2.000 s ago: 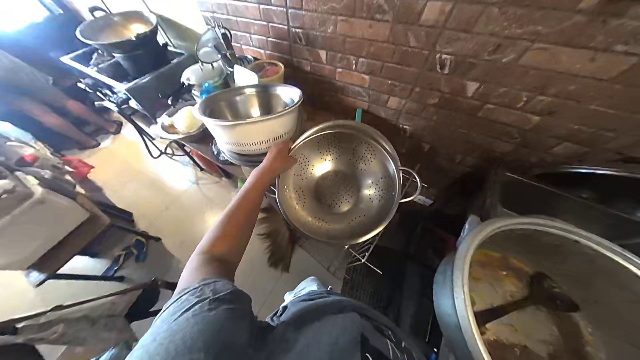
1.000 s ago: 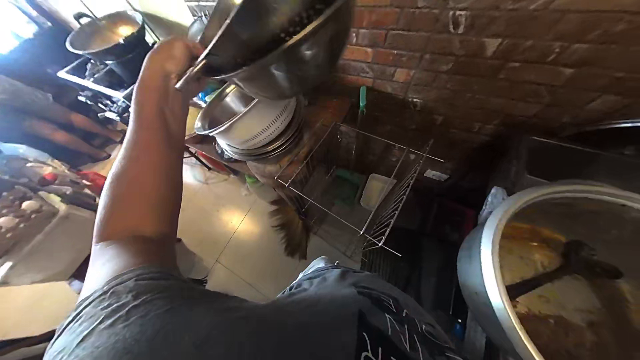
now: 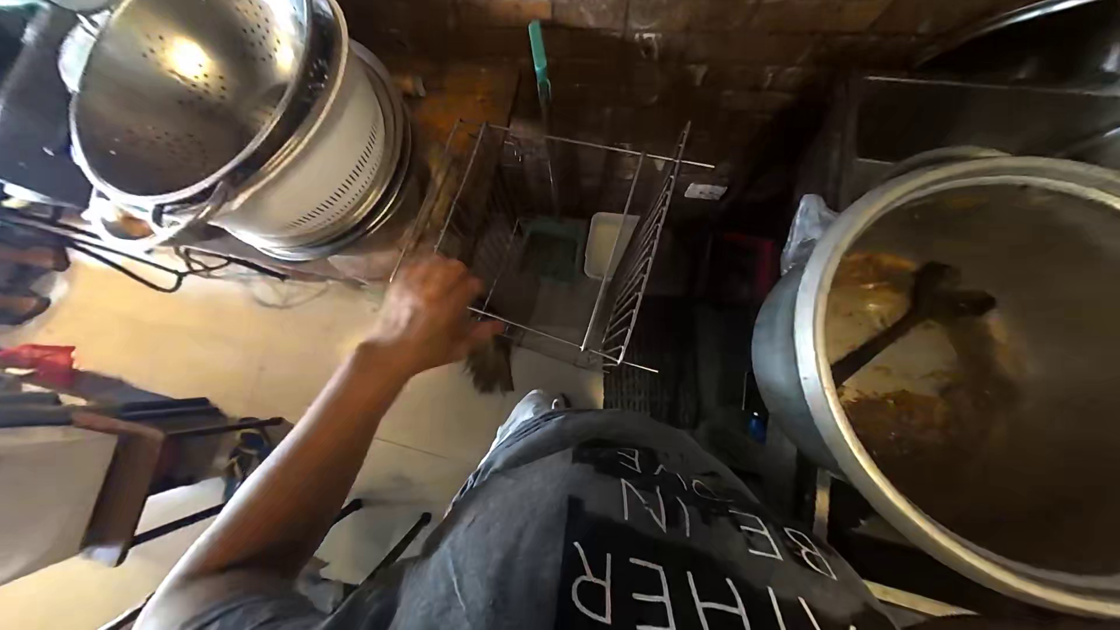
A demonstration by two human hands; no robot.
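My left hand (image 3: 429, 315) is at the near left corner of a wire rack (image 3: 643, 254), its fingers over the rack's edge; whether it grips the wire I cannot tell. A perforated steel colander (image 3: 188, 96) rests tilted on a stack at the upper left, above a white slotted basket (image 3: 324, 175) and metal basins. A green-handled tool (image 3: 538, 57) leans against the wall behind the rack. Inside or below the rack are a white plastic container (image 3: 610, 245) and a green one (image 3: 553, 249). My right hand is out of view.
A large metal pot (image 3: 814, 350) holding a dark ladle (image 3: 901, 328) and some brown food stands at the right. Brick wall (image 3: 647, 44) runs along the back. A broom head (image 3: 490, 363) is on the floor below the rack. A table (image 3: 122, 490) stands at the lower left.
The colander, over the rack two seconds ago and then lifted by my left hand, now lies on the basin stack at the left. My left hand has let it go and moved to the rack.
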